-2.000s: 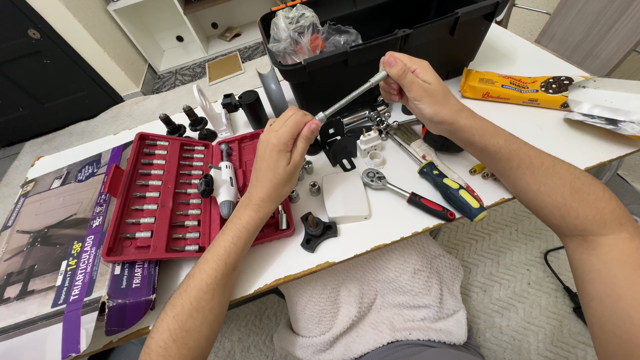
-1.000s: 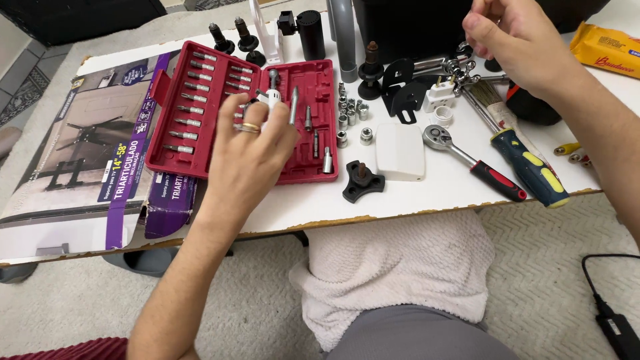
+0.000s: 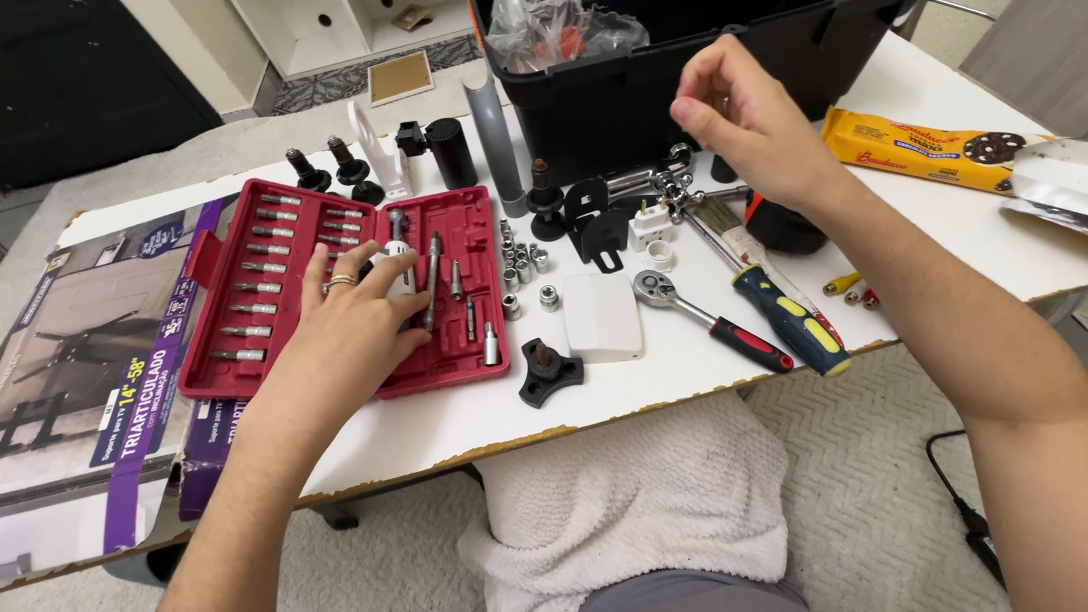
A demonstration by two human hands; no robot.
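Note:
My left hand lies with spread fingers over the red plastic bit case, touching a white-handled tool and reaching the metal extension bar in its slot. Rows of screwdriver bits fill the case's left half. My right hand is raised, fingers curled with nothing visible in them, above metal tools by the black bin. Small sockets stand right of the case. A ratchet and a screwdriver with a dark blue and yellow handle lie farther right.
A large black plastic bin stands at the back. A white plastic cover and a three-armed black knob are near the front edge. A cardboard box lies left, a yellow cookie package right. Black threaded feet stand behind the case.
Two seconds ago both hands held a metal bar in the air. The bar now lies in the case under my left hand. My right hand has let go of it.

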